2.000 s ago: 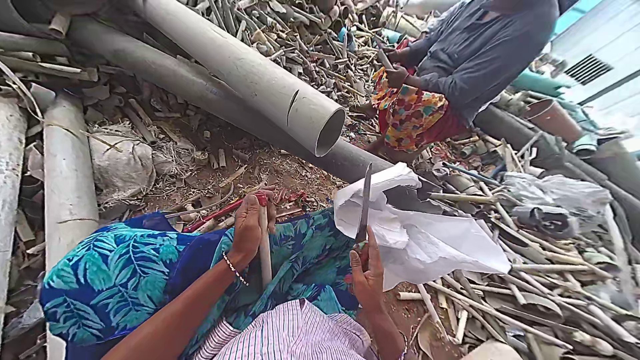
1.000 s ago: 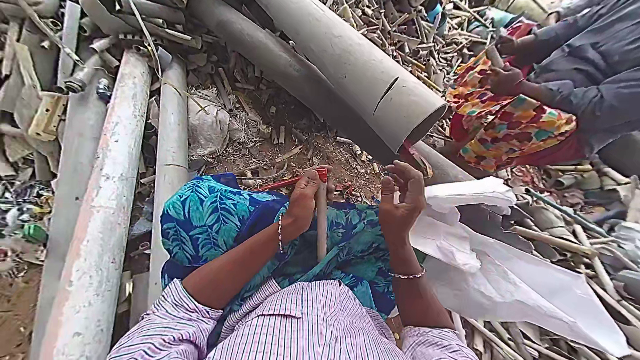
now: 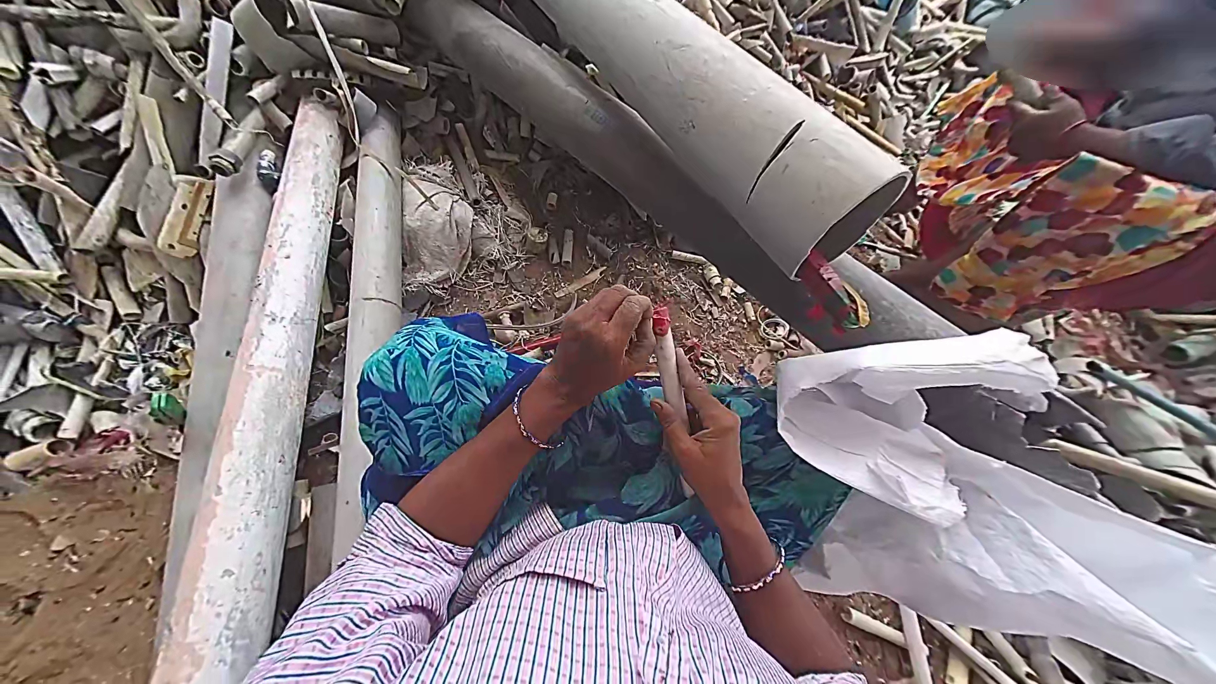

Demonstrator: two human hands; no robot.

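Observation:
A thin pale plastic pipe (image 3: 670,370) stands over the lap, with a red piece (image 3: 661,319) at its upper end. My right hand (image 3: 703,437) grips the pipe lower down, thumb and fingers around it. At the top, the fingers of my left hand (image 3: 608,342) are pinched together beside the red piece; whether they hold part of it cannot be told. Blue leaf-patterned cloth (image 3: 589,456) covers the lap under both hands. To the right lies a crumpled white sheet (image 3: 874,418). No knife is visible in this view.
A large grey pipe (image 3: 722,114) with a slit near its open end slants across ahead. Long pipes (image 3: 275,342) lie at the left, beside heaped pipe scraps (image 3: 85,199). Another person's hand (image 3: 1040,123) and patterned cloth (image 3: 1073,218) are at the upper right.
The knife seen in my right hand two seconds ago is out of sight. My right hand, raised with nothing visible in it a second ago, has come down onto the pipe. The view has swung right.

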